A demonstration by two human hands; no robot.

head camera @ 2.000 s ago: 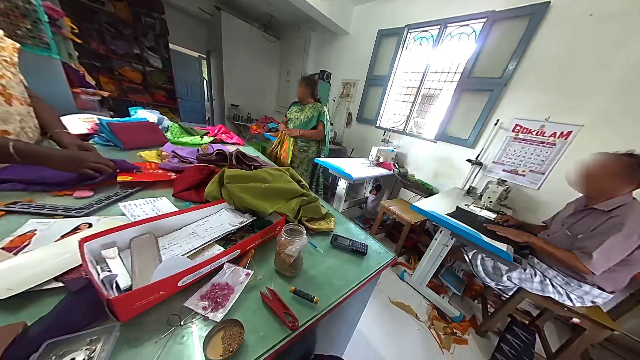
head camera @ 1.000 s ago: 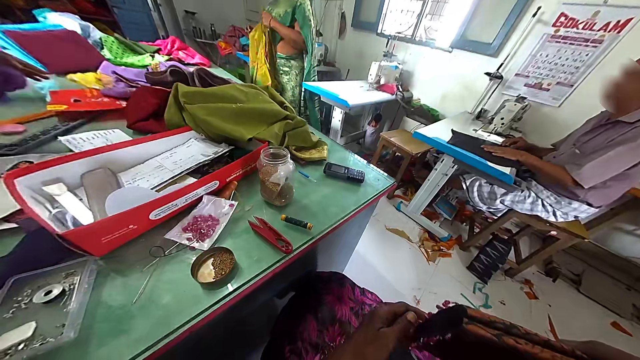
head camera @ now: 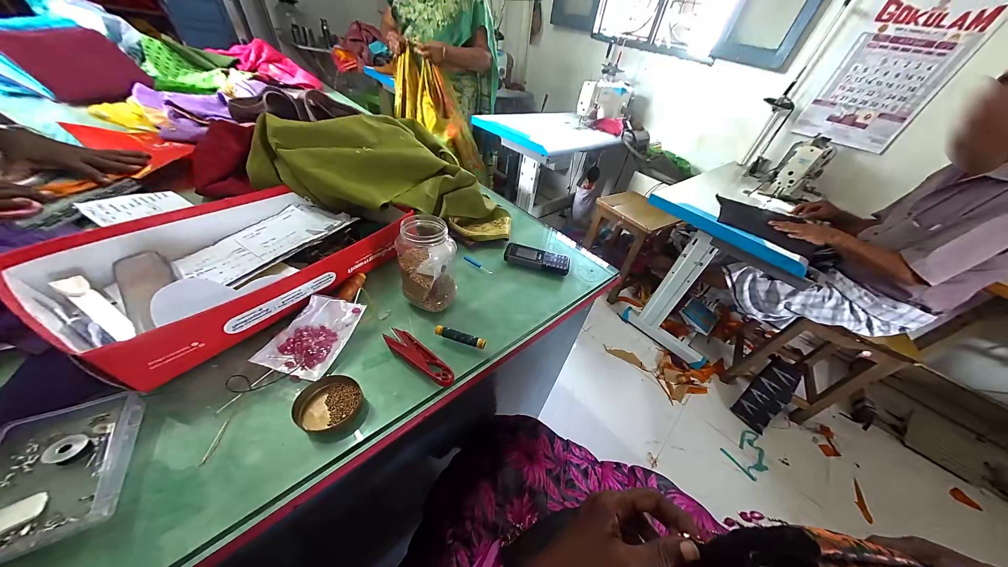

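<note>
At the bottom edge, my left hand (head camera: 622, 524) bends its fingers and thumb together at the edge of a dark embroidered cloth (head camera: 760, 545) over my lap; a tiny pale thing shows at the fingertips. Only a strip of my right hand (head camera: 921, 549) shows at the lower right, beside the cloth. Pink beads or sequins (head camera: 744, 518) lie along the cloth. On the glass-topped table stand a round tin of gold beads (head camera: 329, 407), red thread snips (head camera: 419, 356), a thread spool (head camera: 460, 337) and a plastic bag of pink beads (head camera: 309, 340).
The table also bears a red cardboard box (head camera: 268, 315), a jar of beads (head camera: 426, 264), a mobile phone (head camera: 536, 258), a clear plastic case (head camera: 118, 472) and olive cloth (head camera: 354, 165). A co-worker's hands (head camera: 79, 157) rest at the left. Another person sits at a sewing machine (head camera: 799, 169); one stands behind.
The view has turned downward since the first frame. My hands and the dark cloth, out of view two seconds ago, now show at the bottom.
</note>
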